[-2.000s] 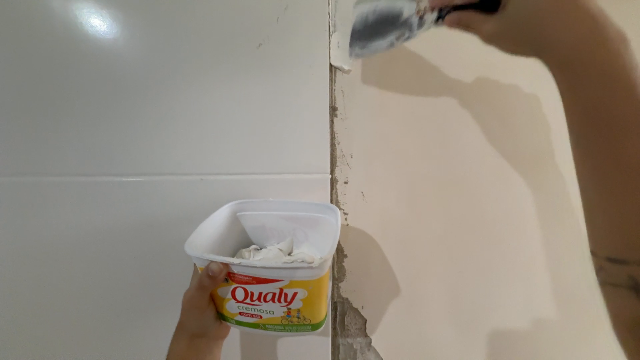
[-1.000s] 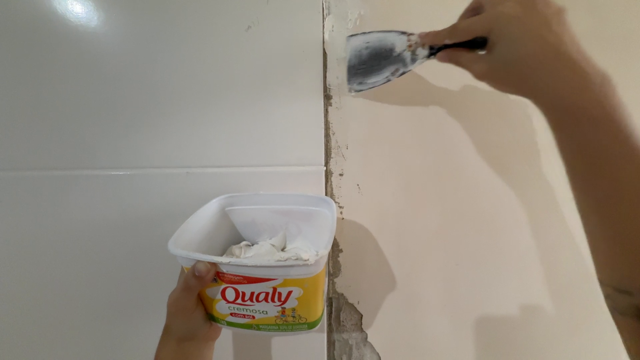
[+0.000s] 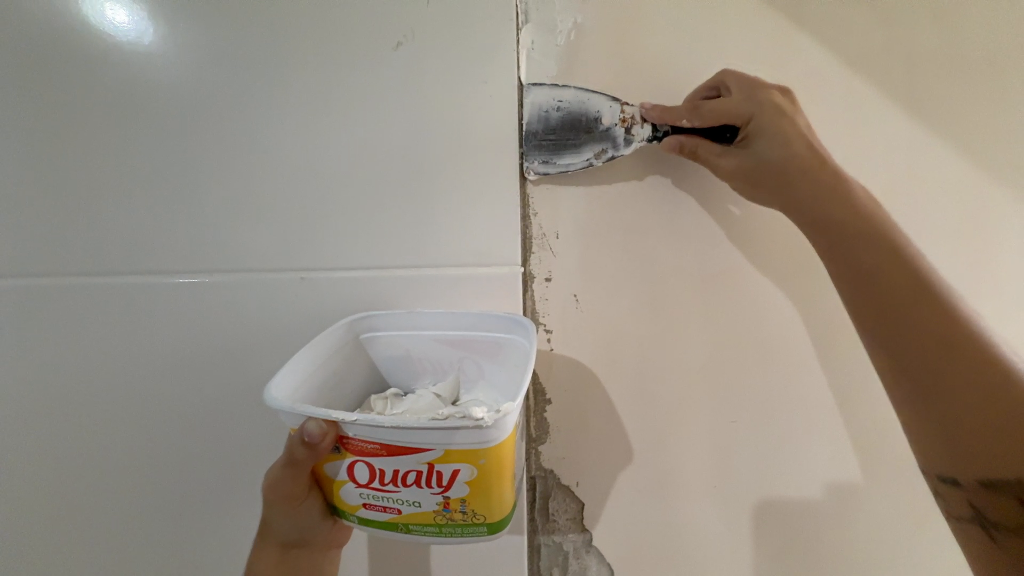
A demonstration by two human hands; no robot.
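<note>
My right hand point(image 3: 744, 136) grips the black handle of a putty knife point(image 3: 580, 130), held sideways. Its broad metal blade is smeared with white filler, and the blade's edge lies at the seam where the glossy tiles meet the painted wall. Lower down, my left hand point(image 3: 300, 488) holds a Qualy margarine tub point(image 3: 432, 480) by its left side, thumb on the outside just below the rim. White filler paste point(image 3: 436, 400) sits in peaks inside the tub. Fresh white filler point(image 3: 540, 56) coats the seam above the blade.
Glossy white wall tiles point(image 3: 240, 160) with a horizontal joint point(image 3: 240, 276) cover the left side. A painted beige wall point(image 3: 720, 360) fills the right. Between them runs a rough seam, with chipped, bare grey mortar point(image 3: 560, 520) widening at the bottom beside the tub.
My right hand has brought the putty knife down and left, so its blade now meets the tile edge. The tub stays in my left hand, close to the seam.
</note>
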